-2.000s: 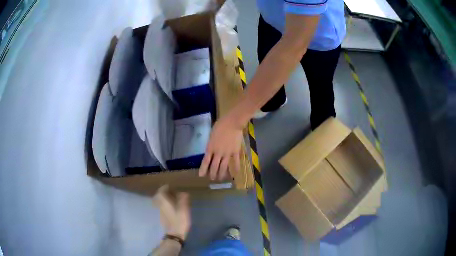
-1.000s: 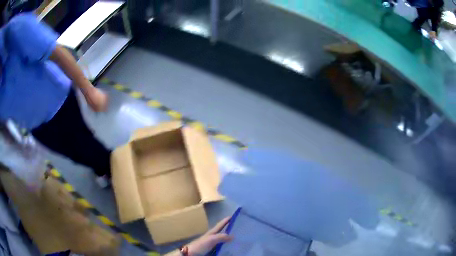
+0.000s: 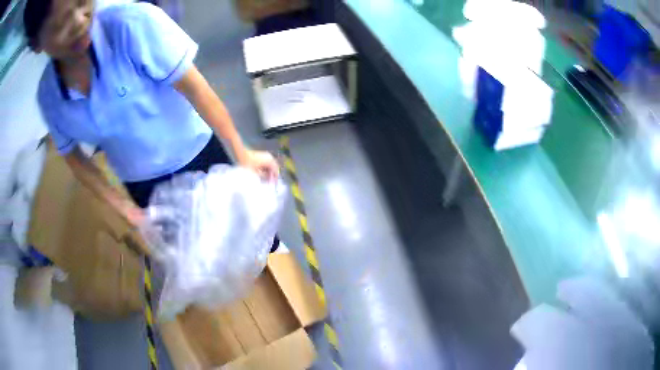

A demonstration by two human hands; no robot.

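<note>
Neither of my hands can be made out. An open, empty brown carton (image 3: 239,325) stands on the floor at the bottom centre, its flaps folded outward. Another person holds a large crinkled clear poly bag (image 3: 217,231) with both hands above it, hiding its back part. Pale rounded flaps (image 3: 586,332), apparently of a retail box, are cut off at the bottom right; no hand shows on them. Part of the large brown shipping carton (image 3: 87,238) is at the left, blurred, with its contents mostly cut off.
The person (image 3: 137,101) stands behind the empty carton. A green-topped bench (image 3: 463,166) curves down the right side, bearing a blue and white box (image 3: 514,108). A low white shelf cart (image 3: 300,50) stands at the back. Yellow-black tape (image 3: 307,242) runs along the floor.
The view has swung, bringing the bench and the person nearer the middle. The person now holds the clear bag over the empty carton. My hand at the blue box's edge has left the picture.
</note>
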